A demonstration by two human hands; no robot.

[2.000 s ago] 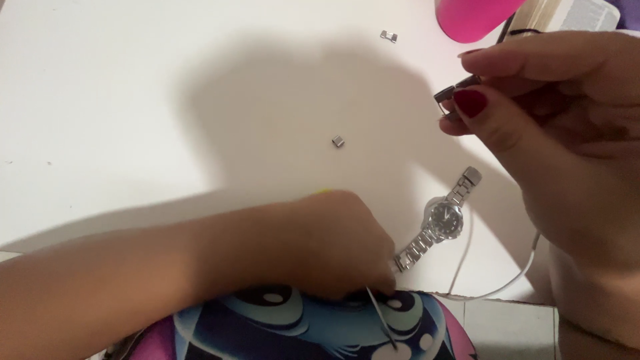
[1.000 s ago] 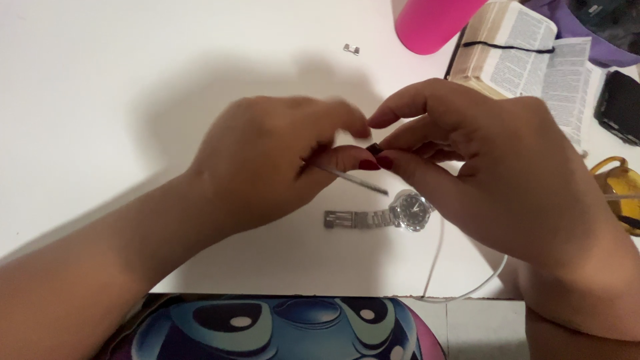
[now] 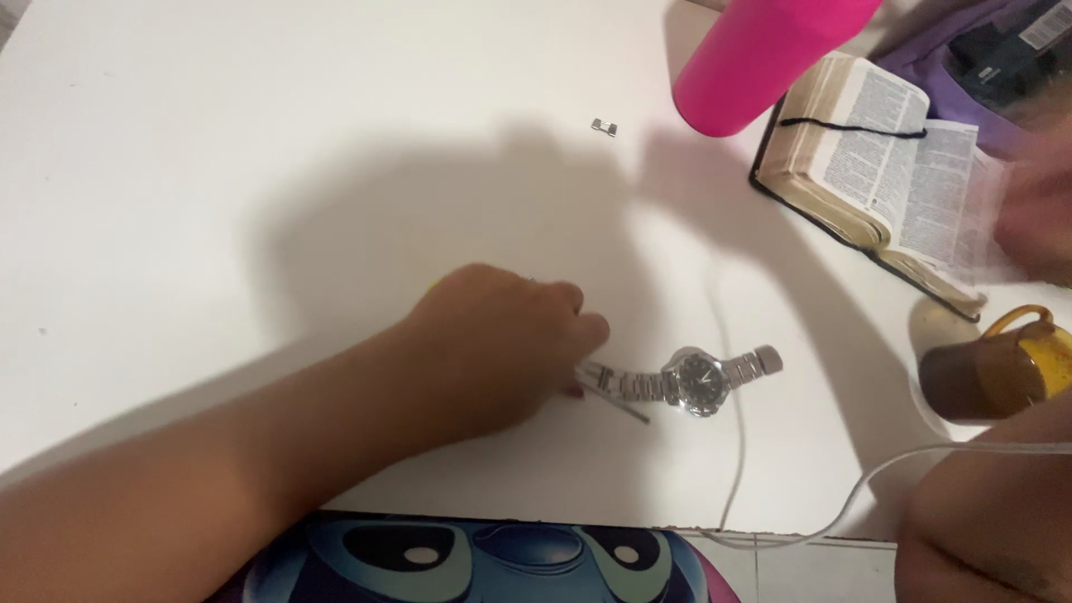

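My left hand point(image 3: 515, 352) is low over the white table, its fingers curled around a thin metal rod-like tool point(image 3: 624, 404) whose tip points down and right. Beside its fingertips lies a metal wristwatch point(image 3: 702, 383) with a dark dial; the end of its link bracelet passes under or against the fingers, and I cannot tell whether they touch it. My right hand point(image 3: 1038, 201) is a blur at the right edge, partly cut off, over the open book; its fingers do not show clearly. A small metal watch link point(image 3: 604, 127) rests farther back.
A bright pink tumbler point(image 3: 754, 67) stands at the back beside an open book point(image 3: 871, 159) with a black ribbon. Behind it is a purple bag point(image 3: 988, 75). An amber glass mug point(image 3: 988, 377) with dark liquid sits at right. A pale cable point(image 3: 846, 502) crosses the front edge above a cartoon-printed item point(image 3: 519, 557).
My hands, close together one second ago, are now apart: the right has moved to the far right, the left down beside the bracelet. The dark small piece seen in my right fingers is no longer visible.
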